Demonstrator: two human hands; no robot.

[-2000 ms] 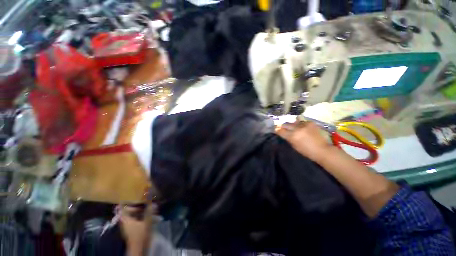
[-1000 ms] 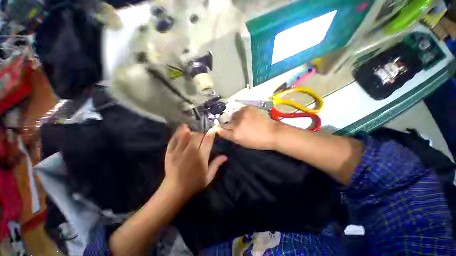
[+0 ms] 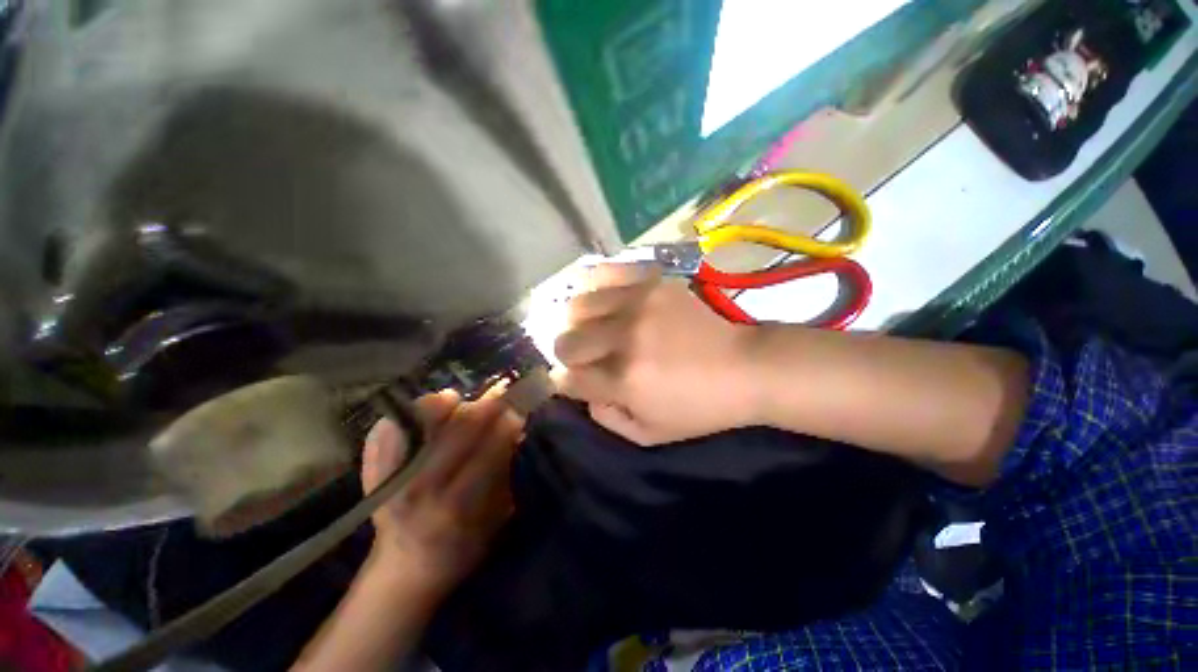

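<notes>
The black garment piece point(image 3: 683, 525) lies under and in front of both hands, bunched toward the lap. My right hand point(image 3: 657, 348) is at the needle area point(image 3: 486, 361), its fingers bent and pinching the cloth's edge. My left hand point(image 3: 453, 479) lies just left of it with fingertips at the needle area, partly hidden behind a pale curved bar point(image 3: 283, 571); whether it grips the cloth cannot be told. The sewing machine head point(image 3: 289, 171) looms very close at the upper left. The tension knob point(image 3: 250, 453) is blurred beside the left hand.
Scissors with yellow and red handles point(image 3: 788, 269) lie right of my right hand. The teal-green control panel point(image 3: 631, 105) is above them. A black pouch with a white figure point(image 3: 1051, 85) lies at the upper right on the machine table point(image 3: 972, 210). Something red shows at the lower left edge.
The view has moved much closer to the machine head. Both hands have stayed at the needle area since one second ago; the left hand's fingers are now closer together. The scissors still lie beside the right hand.
</notes>
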